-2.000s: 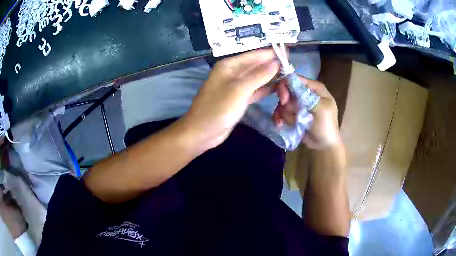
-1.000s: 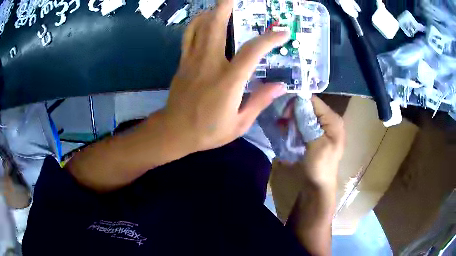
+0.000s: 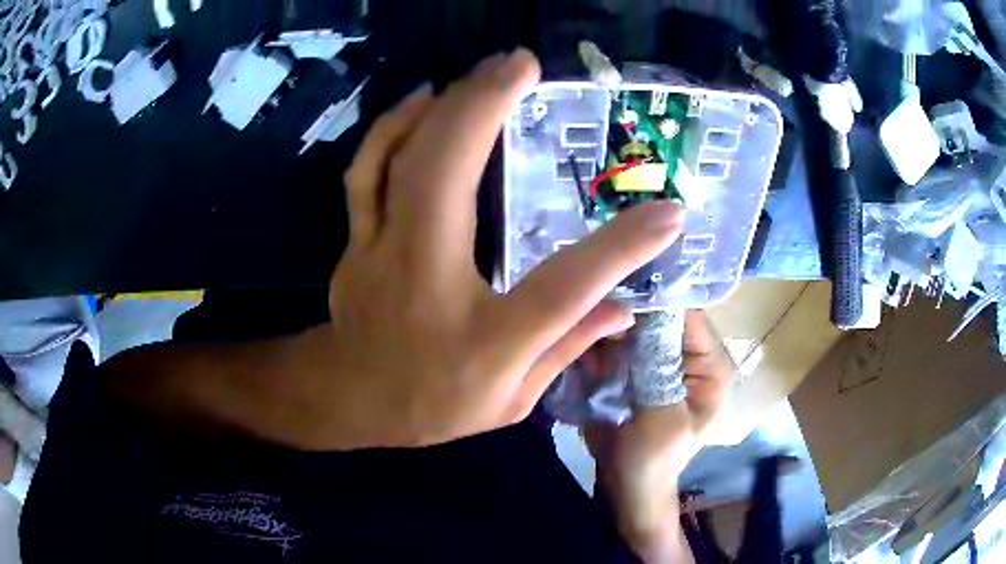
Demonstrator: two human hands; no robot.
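Note:
An open white housing (image 3: 723,226) lies at the bench edge, its open side facing me. Inside it is a green circuit board (image 3: 665,130) with a red wire and a yellow part. My left hand (image 3: 441,286) grips the housing's left side, its fingers by the upper left edge and one digit reaching over the board. My right hand (image 3: 662,435), partly hidden below the housing, is closed on a grey-wrapped hand tool (image 3: 659,358). The tool's tip is at the housing's lower edge; contact is unclear. A crinkled clear bag (image 3: 585,399) hangs beside the grip.
A black bar (image 3: 844,242) with a white end lies right of the housing. White leads and clear bags (image 3: 921,248) are piled at right. White blocks (image 3: 252,83) and U-shaped pieces (image 3: 39,66) lie at upper left. A cardboard carton (image 3: 883,375) is below the bench at right.
My left hand has moved from near the tool onto the housing. The view has shifted, so the housing appears lower and fuller in the picture. My right hand still holds the tool.

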